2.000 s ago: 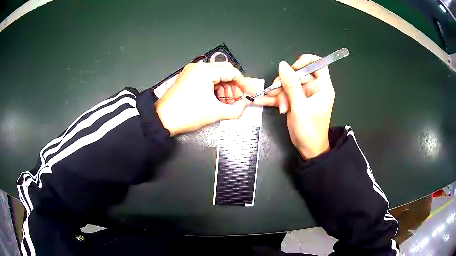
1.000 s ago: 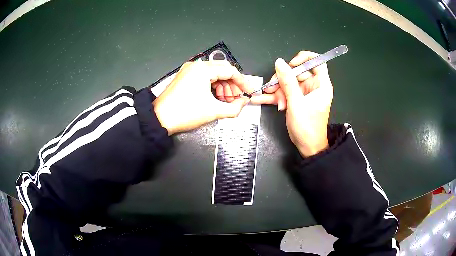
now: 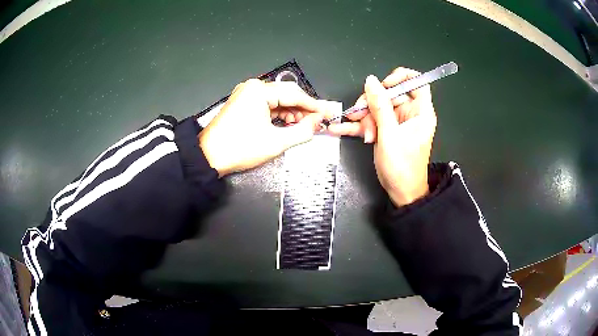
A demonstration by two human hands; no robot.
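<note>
My right hand (image 3: 403,134) is shut on silver tweezers (image 3: 419,81), held like a pen with the tip pointing left. The tip meets a tiny dark component (image 3: 324,124) pinched in the fingertips of my left hand (image 3: 256,128). A black handset housing (image 3: 298,73) with a pale round ring lies behind my left hand, which hides most of it. An adhesive pad sheet (image 3: 307,216) with rows of thin black pieces lies below the hands; its bare white far end is partly under my fingers.
The work lies on a dark green tabletop (image 3: 164,59) with a curved near edge. A pale strip (image 3: 524,33) runs along the far right, and another crosses the far left corner. A brown cardboard box (image 3: 544,279) stands on the floor at the lower right.
My left fingers have closed further around the tiny component, so less of it shows. The tweezer tip has shifted slightly left. The adhesive pad sheet has moved slightly left.
</note>
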